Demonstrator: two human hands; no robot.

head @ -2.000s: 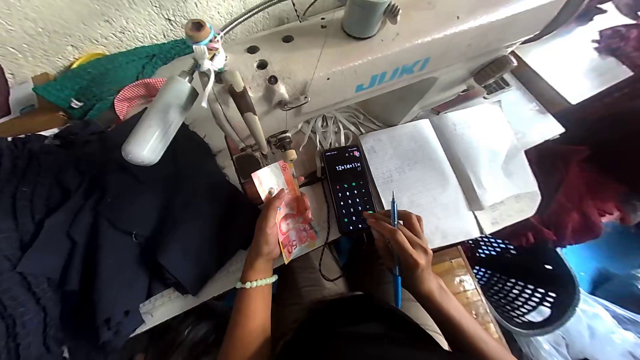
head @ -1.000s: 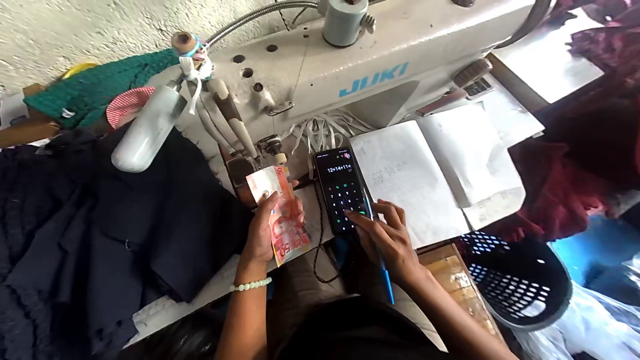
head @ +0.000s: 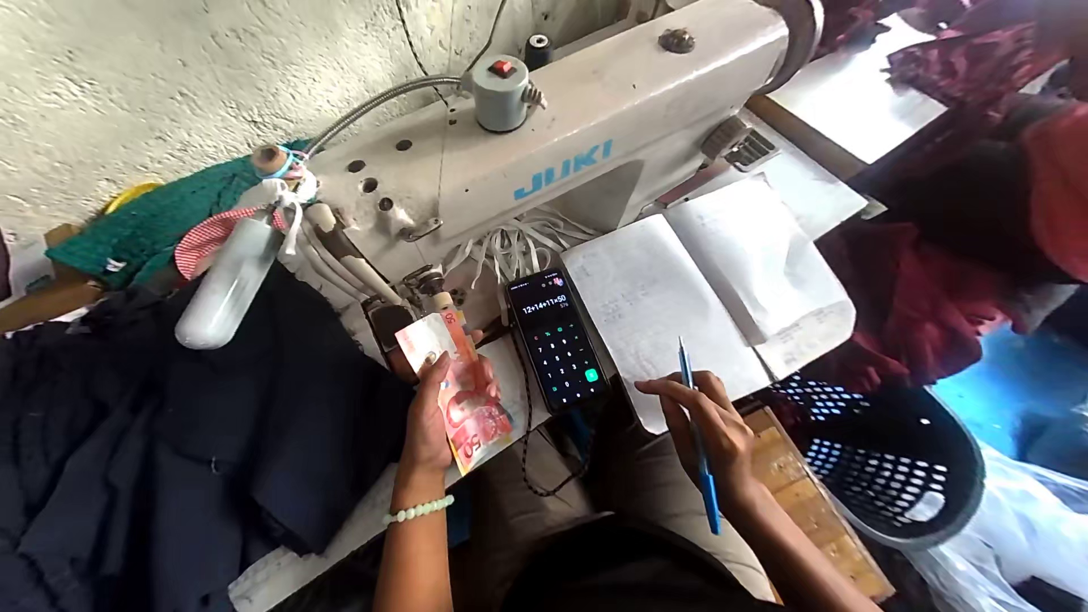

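Observation:
My left hand (head: 442, 408) grips a red-orange banknote (head: 472, 416) marked 50, its thumb on top; a coin seems to lie under or by the thumb. A smartphone (head: 557, 340) with a calculator on its lit screen lies on the sewing machine table, between my hands. My right hand (head: 710, 433) holds a blue pen (head: 704, 476) between its fingers, tip pointing up, with the index finger stretched over the lower edge of an open notebook (head: 663, 306). Faint handwriting covers part of the notebook's left page.
A white Juki sewing machine (head: 544, 161) stands behind the phone. Dark cloth (head: 170, 433) is heaped at left, below a white tube lamp (head: 229, 285). White strips (head: 518, 246) lie under the machine arm. At right are a black plastic basket (head: 943, 510) and maroon cloth (head: 892, 314).
My right hand has moved from the phone's lower part to the right, over the notebook's edge, with the pen still held. The calculator's entry has grown. My left hand still holds the banknote.

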